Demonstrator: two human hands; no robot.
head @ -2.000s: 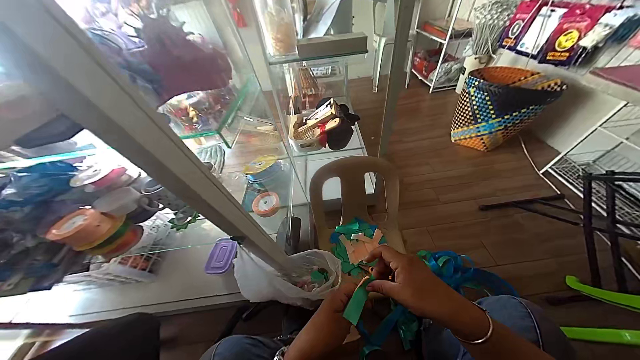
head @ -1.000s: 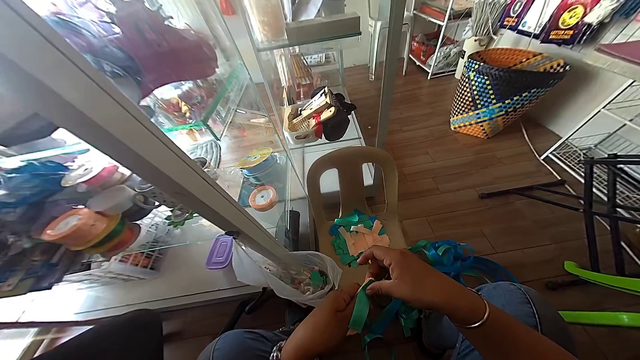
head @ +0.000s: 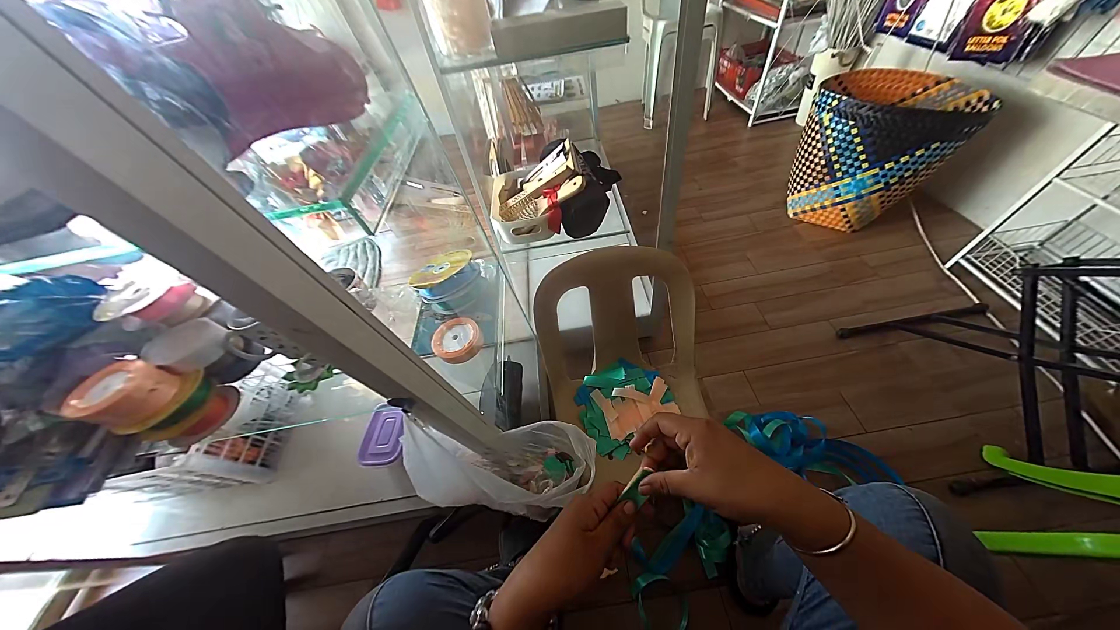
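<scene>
My left hand (head: 604,525) grips a green and peach ribbon piece (head: 637,486) between thumb and fingers. At the same small piece, my right hand (head: 700,459) pinches its upper end, fingertips close to the left ones. Just beyond both hands, a pile of cut green, blue and peach ribbon pieces (head: 626,404) lies on the seat of a beige plastic chair (head: 612,306). Long blue and green ribbons (head: 801,446) hang in loops beside and below my right hand, over my lap. My fingers partly hide the held piece.
An open white plastic bag (head: 464,472) with scraps stands left of my hands, near a purple lid (head: 381,437). Glass display shelves with ribbon spools (head: 457,339) rise at the left. A woven basket (head: 875,149), black metal stand (head: 1032,350) and white wire rack (head: 1050,210) are at the right.
My hands stay together at the ribbon piece while my fingers shift around it. The green strip that hung below them earlier now shows less.
</scene>
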